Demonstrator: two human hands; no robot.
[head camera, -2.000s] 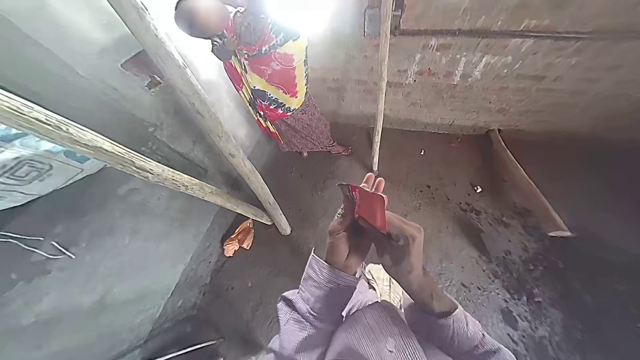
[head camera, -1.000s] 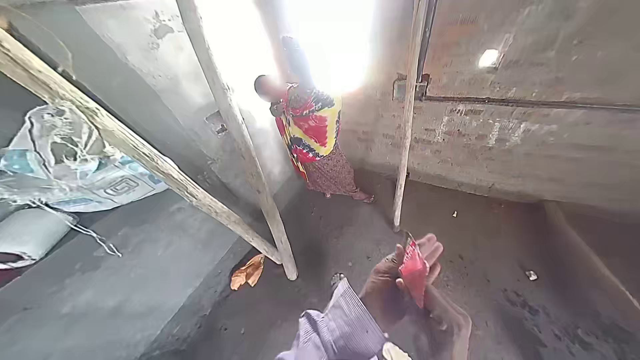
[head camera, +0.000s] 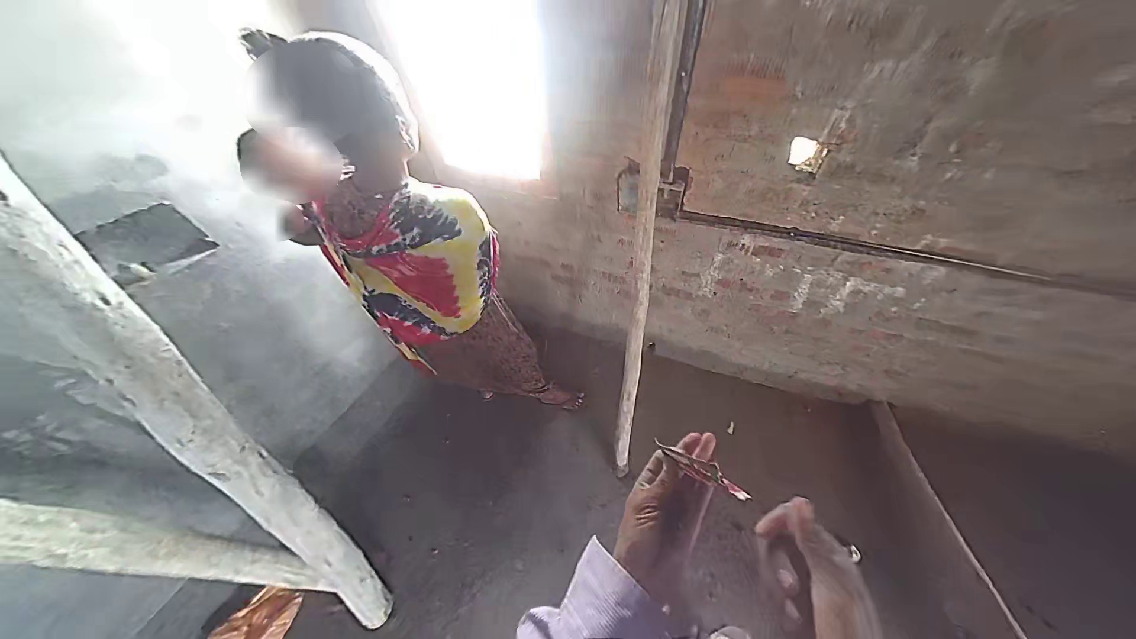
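Note:
My left hand (head camera: 661, 519) is raised at the lower middle, its thumb pressing a small flat reddish packet (head camera: 706, 470) against the fingers. The packet is seen nearly edge-on, with a dark edge and a pinkish-white end pointing right. To the right of it, apart from the packet, is my right hand (head camera: 812, 564), blurred, with its fingers partly curled; no object shows in it. A light purple striped sleeve covers my left forearm.
A person in a colourful wrap (head camera: 435, 266) stands ahead on the left by a bright opening. An upright wooden pole (head camera: 643, 266) stands ahead; thick whitewashed poles (head camera: 204, 417) cross the left. A low ridge (head camera: 941, 515) runs along the floor at right. An orange-brown scrap (head camera: 262, 612) lies lower left.
My right hand has come away from the packet, which both hands touched before. The packet now appears edge-on. The person appears larger and nearer. The view has shifted.

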